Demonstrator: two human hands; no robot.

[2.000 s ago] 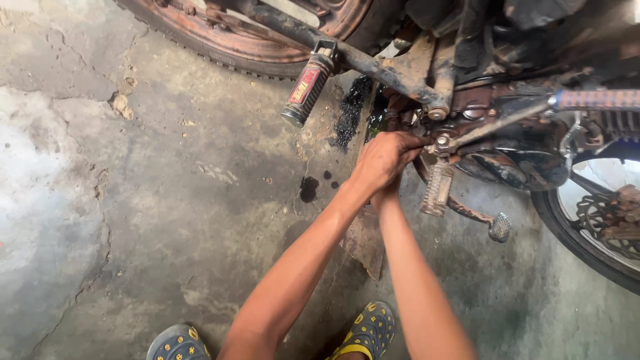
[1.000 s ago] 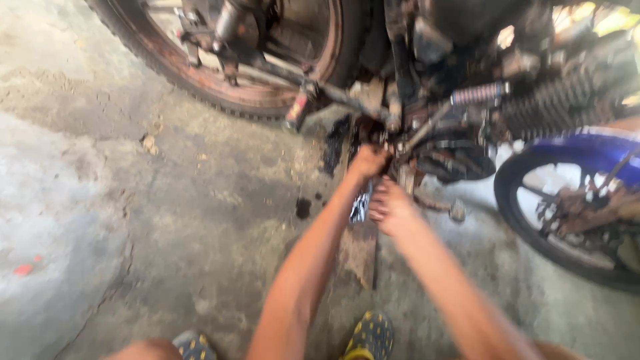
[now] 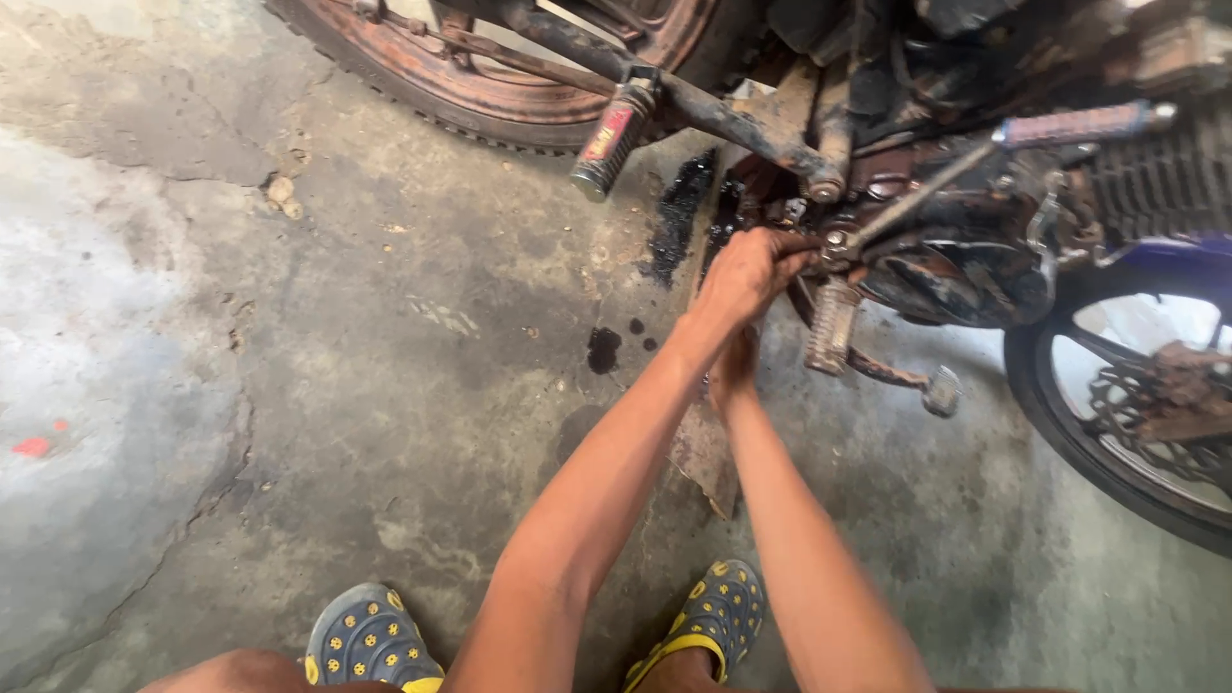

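My left hand (image 3: 749, 274) reaches to the underside of a motorcycle's engine area, its fingers bent at the base of the kick-start lever (image 3: 900, 197). What its fingertips touch is hidden. Below and partly behind it is my right hand (image 3: 736, 364), mostly covered by the left, so its fingers and anything in them cannot be seen. Just right of both hands is a ribbed rider's footpeg (image 3: 832, 327), with the brake pedal (image 3: 941, 393) beyond it. The swingarm (image 3: 731, 120) runs above the hands.
A rear wheel tyre (image 3: 481, 133) and a passenger footpeg (image 3: 612, 140) are at the top. Dark oil (image 3: 680, 217) lies on the concrete floor beside a flat stained board (image 3: 707, 457). At right is a front wheel (image 3: 1035, 385). My clogs (image 3: 371, 640) are at the bottom.
My right hand, apart from the left and beside a shiny item one second ago, has moved in under the left hand. The view has swung between frames.
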